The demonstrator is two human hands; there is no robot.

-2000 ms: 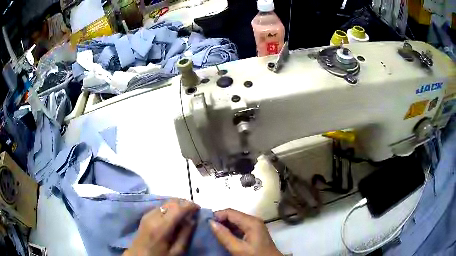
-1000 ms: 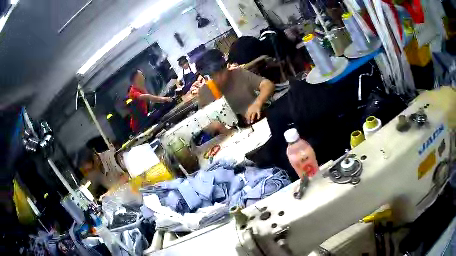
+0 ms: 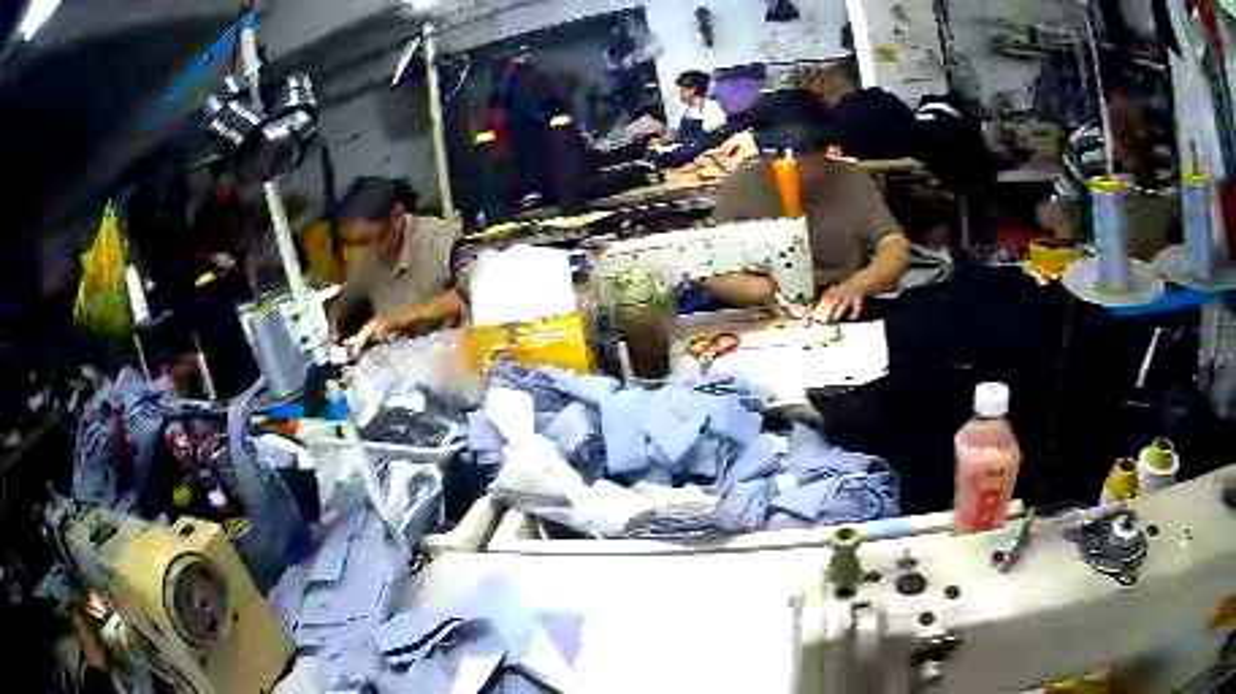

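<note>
No hand of mine is in the picture. The off-white sewing machine (image 3: 1003, 597) lies at the lower right; its top shows and its needle area is cut off by the bottom edge. Light blue garment panels (image 3: 475, 654) lie on the white table (image 3: 678, 610) at the bottom, also cut off by the edge. A large heap of light blue pieces (image 3: 664, 431) with white strips (image 3: 569, 495) lies behind the table.
A pink liquid bottle (image 3: 985, 461) and small thread cones (image 3: 1120, 481) stand behind the machine. A cream second machine (image 3: 197, 597) is at lower left. A person (image 3: 813, 203) sews across, another (image 3: 400, 264) sits further left. Blue cones (image 3: 1111, 237) stand at right.
The view has risen from the sewing area to the room, then swung left and levelled. Both my hands, seen earlier on the blue cloth, are out of the picture.
</note>
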